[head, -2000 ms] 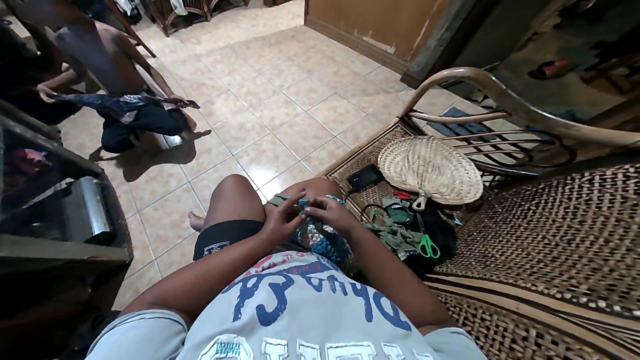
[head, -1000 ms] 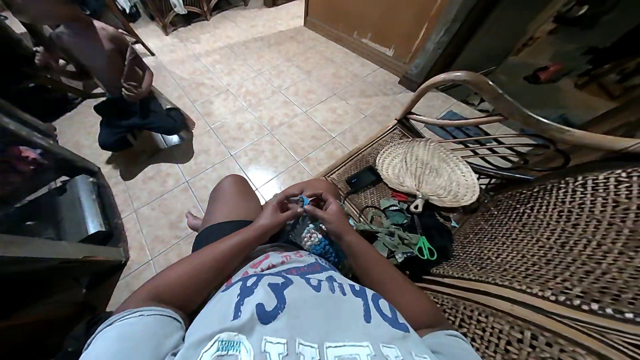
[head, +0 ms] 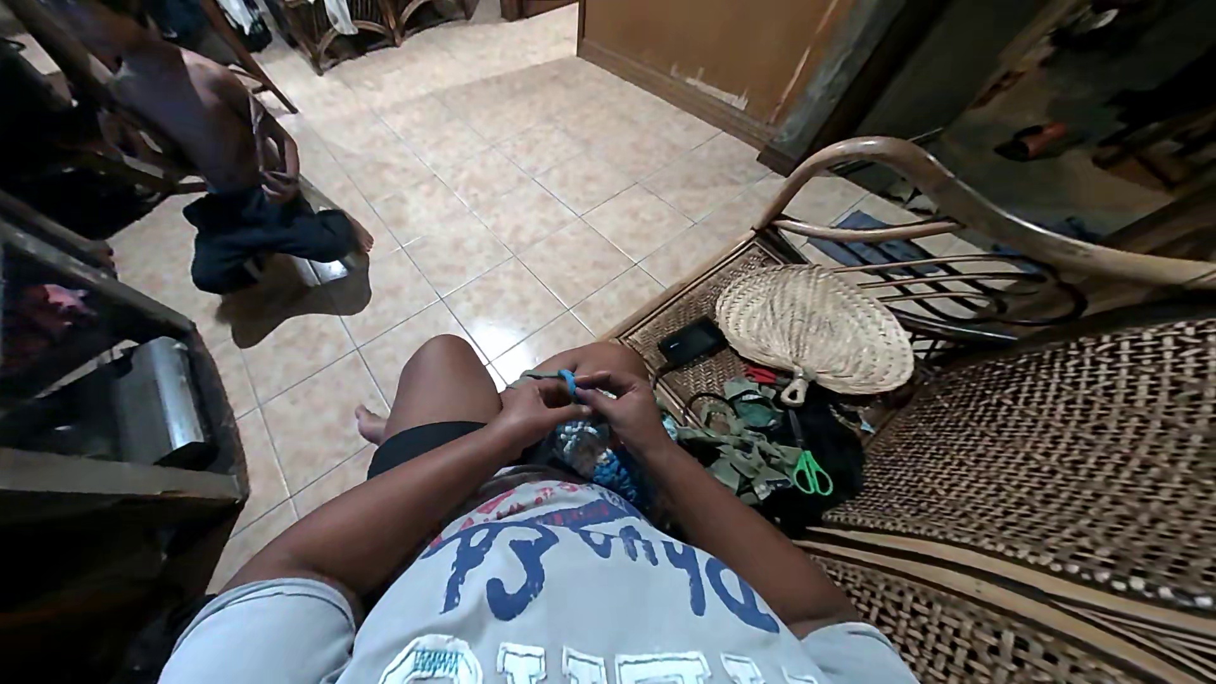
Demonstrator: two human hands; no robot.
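Observation:
Over my lap, my left hand [head: 537, 408] and my right hand [head: 619, 404] are close together, fingertips pinching a blue strip of fabric or yarn [head: 568, 382]. A bit of green strip shows beside the left fingers. Below the hands, a chunky knotted piece in blue, white and grey [head: 594, 454] lies on my lap, partly hidden by my right wrist. Green cloth scraps [head: 741, 456] are heaped on the woven seat to my right, with green-handled scissors [head: 812, 475] on them.
A woven hand fan [head: 817, 328] and a black phone-like device [head: 692, 342] lie on the rattan bench [head: 1054, 475]. A dark cabinet [head: 123, 484] stands at left. Beyond it a person [head: 209, 142] is low down on the tiled floor [head: 513, 209].
My hands stay together over my lap, with small shifts of the fingers. The other person's arms, spread out two seconds ago, are now drawn in close to the body.

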